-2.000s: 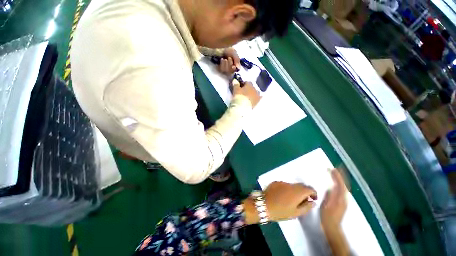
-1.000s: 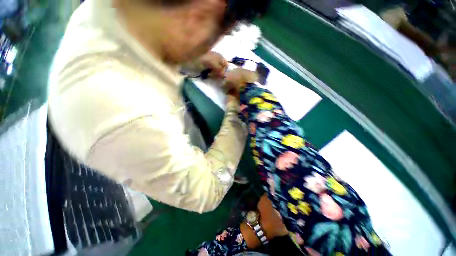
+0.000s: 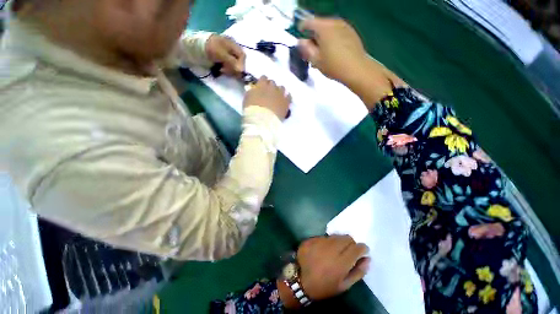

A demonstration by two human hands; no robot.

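Observation:
My right hand, in a floral sleeve, reaches far forward over the neighbour's white sheet. Its fingers are bent beside a dark housing that lies on the sheet. A small blurred dark shape shows at its fingertips; whether it is held cannot be told. My left hand, with a wrist watch, is half curled at the near edge of my own white sheet. Its fingertips are partly hidden, and I cannot tell if it holds anything. A small black block on a cord lies on the neighbour's sheet.
A person in a cream shirt sits at the left, both hands on a small dark part. A crumpled white lump lies at the sheet's far end. The green belt runs at the right. Clear trays stand lower left.
My right hand has moved from my sheet to the neighbour's, and now lies further right, beside the dark housing. My left hand has drawn back to my sheet's near edge. The view has shifted.

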